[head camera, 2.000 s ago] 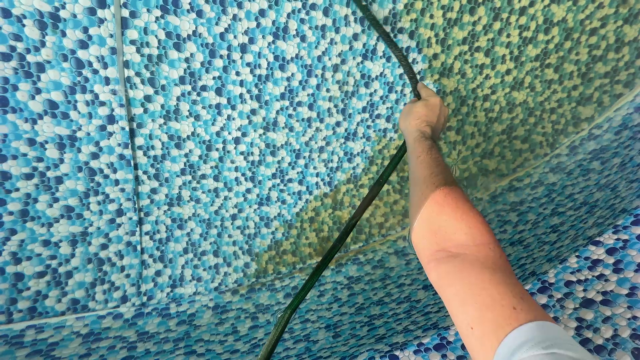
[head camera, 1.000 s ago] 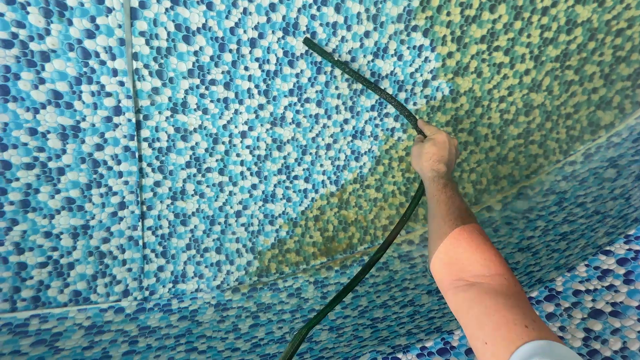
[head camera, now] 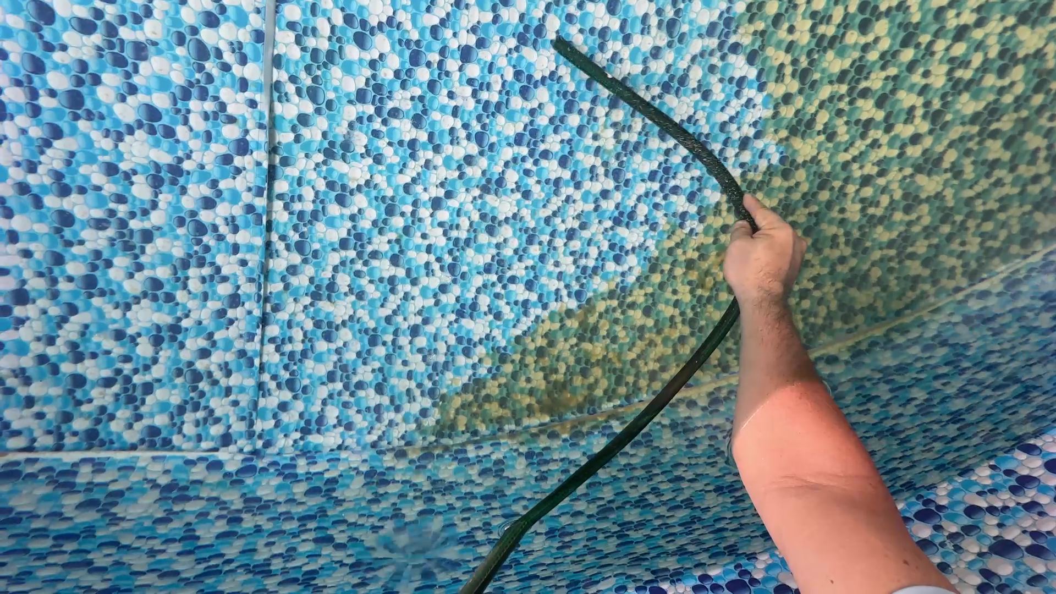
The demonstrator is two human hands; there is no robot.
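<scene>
My right hand [head camera: 766,252] is closed around a dark green hose [head camera: 631,433] at the right of the middle, with the forearm coming up from the lower right. Beyond the hand the hose curves up and left to its free end, near the top of the view. Below the hand it bends down and left, out through the bottom edge. Under it lies a pool liner [head camera: 412,206] printed with blue and white pebbles. A yellow-green film [head camera: 907,148] covers its right part and reaches in a tapering strip toward the lower middle. My left hand is out of view.
A narrow vertical seam [head camera: 268,206] runs down the liner at the left. Along the bottom, a pale fold line [head camera: 124,453] marks where the liner meets the pool's side wall [head camera: 206,520]. Water appears to cover the floor and part of this wall.
Two seconds ago the hose ran out through the top edge; now its free end is in view. My right hand has stayed closed on the hose and moved slightly down.
</scene>
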